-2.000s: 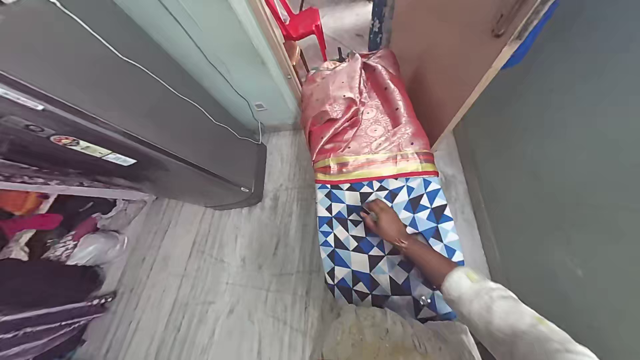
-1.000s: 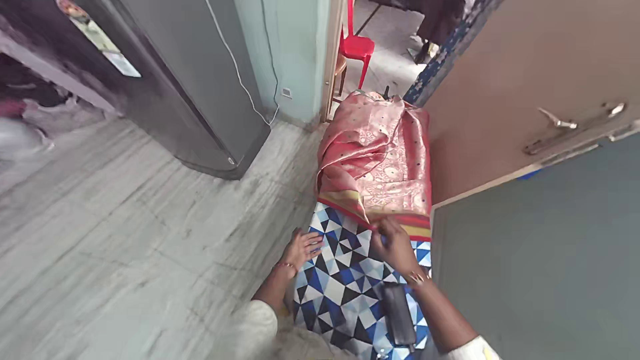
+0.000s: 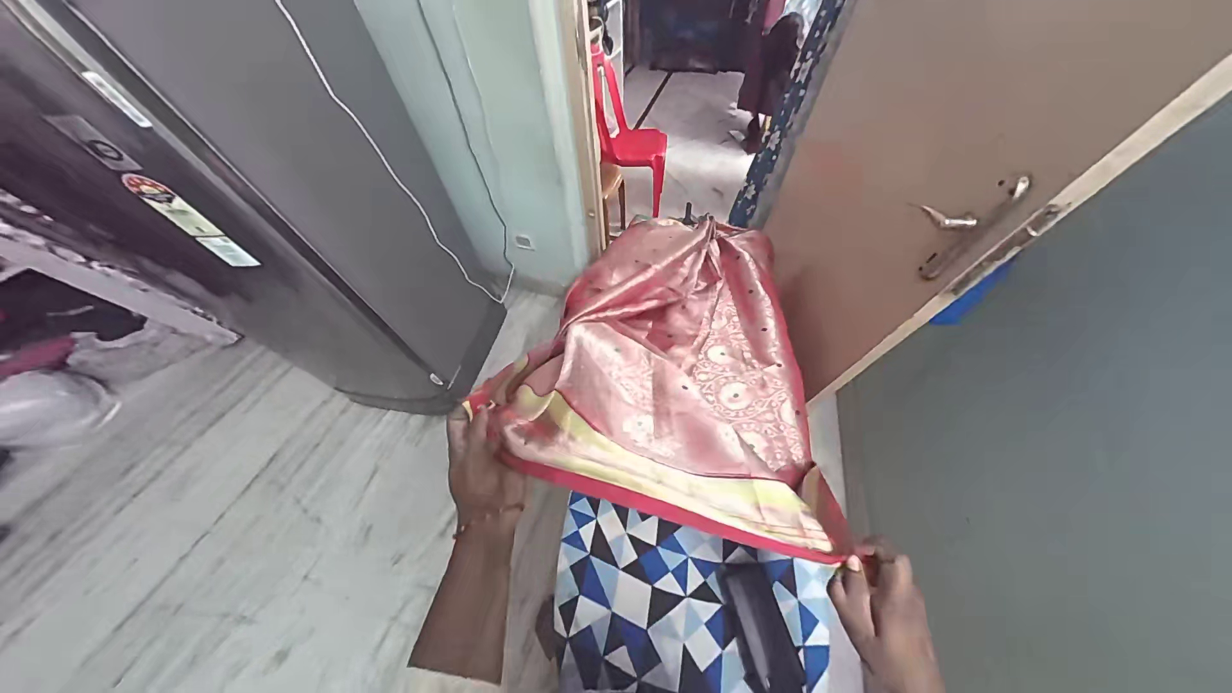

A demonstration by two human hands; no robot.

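Pink brocade cloth (image 3: 664, 375) with a gold and red border is spread over the far part of a surface and rises off it at the near edge. My left hand (image 3: 484, 452) grips its near left corner, beyond the surface's left side. At the near right corner, my right hand (image 3: 878, 587) pinches the red border. Beneath the stretched border shows a cover with blue, black and white triangles (image 3: 640, 587). A dark oblong object (image 3: 762, 626) lies on that patterned cover, between my two forearms.
A grey refrigerator (image 3: 318, 192) stands at the left, with a white cable hanging by it. Brown door (image 3: 895, 144) with metal handles is on the right, beside a grey-green wall (image 3: 1059, 433). A red plastic chair (image 3: 630, 135) stands in the doorway beyond. Clothes lie at far left.
Both hands have moved apart and now hold the cloth's near corners. The border, lying across the patterned cover before, is lifted and stretched between them.
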